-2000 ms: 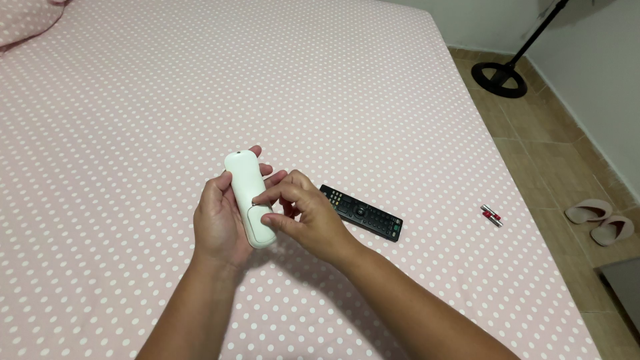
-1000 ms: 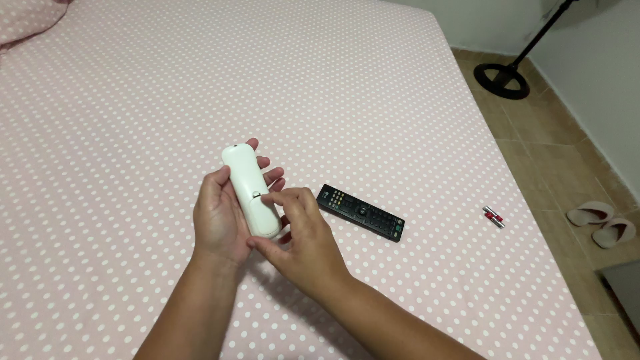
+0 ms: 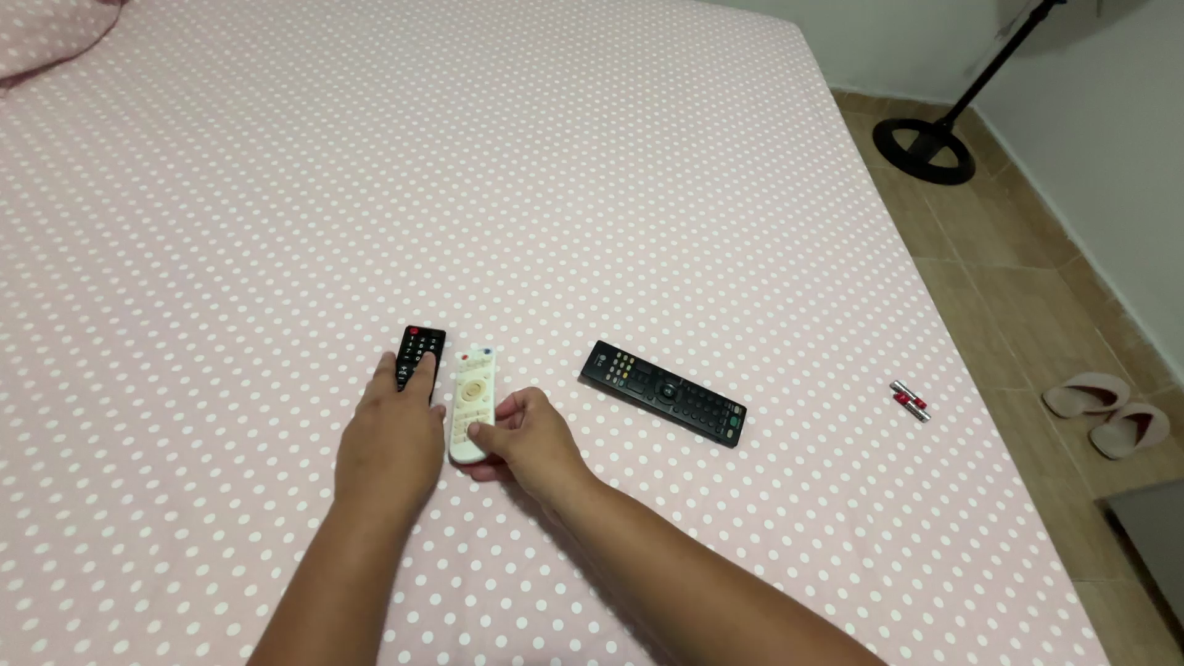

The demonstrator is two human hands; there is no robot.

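My right hand grips the lower end of a white remote control, its buttons facing up. Just left of it, my left hand rests over a small black remote control with a red button and covers its lower part; whether the fingers grip it I cannot tell. To the right a longer black LG remote control lies slantwise, buttons up. Two red and silver batteries lie side by side near the right edge of the bed.
A pink polka-dot sheet covers the bed, with a matching pillow at the upper left. On the tiled floor to the right are a black round stand base and a pair of slippers.
The white remote has gone from back up in my left hand to buttons up in my right hand. My left hand has left it and now lies over the small black remote.
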